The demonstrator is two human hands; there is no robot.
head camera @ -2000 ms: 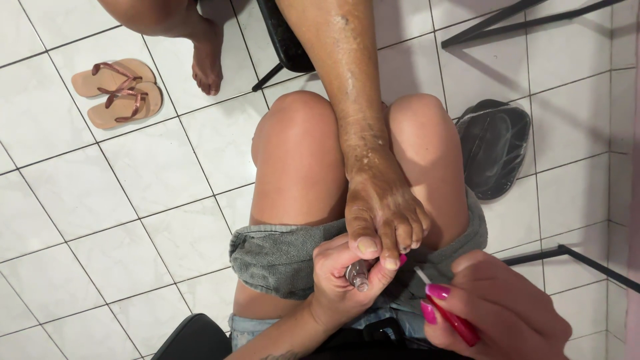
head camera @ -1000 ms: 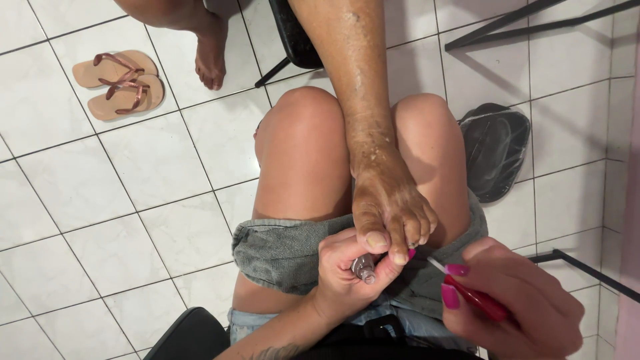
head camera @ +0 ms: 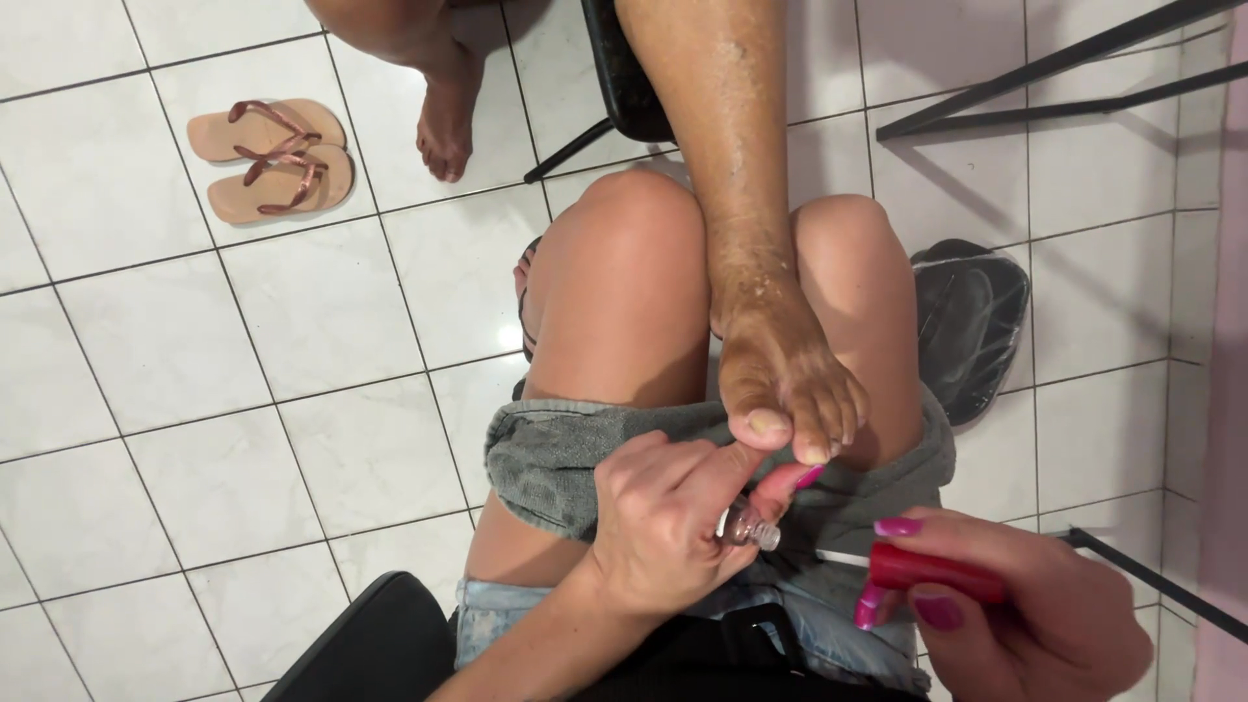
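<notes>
My left hand [head camera: 673, 517] is closed around a small clear glass nail polish bottle [head camera: 749, 526], whose open neck points right. Its fingers touch the toes of another person's bare foot [head camera: 780, 361], which rests between my knees. Pinched in my right hand [head camera: 1024, 604] is a red nail polish cap [head camera: 936, 573]; its thin pale brush stem [head camera: 840, 558] points left toward the bottle neck, apart from it. A grey towel [head camera: 556, 458] lies across my thighs, beneath the toes and hands.
Tan flip-flops [head camera: 278, 161] lie on the white tiled floor, near the person's other foot [head camera: 448, 122]. A black seat [head camera: 634, 68] stands under the raised leg. At right are a black item in clear plastic [head camera: 970, 331] and black metal legs [head camera: 1033, 88]. A black chair part [head camera: 366, 643] is at lower left.
My right hand has drawn the cap and brush away from the toes, down toward the bottle. My left hand has turned, and the bottle neck now points more to the right.
</notes>
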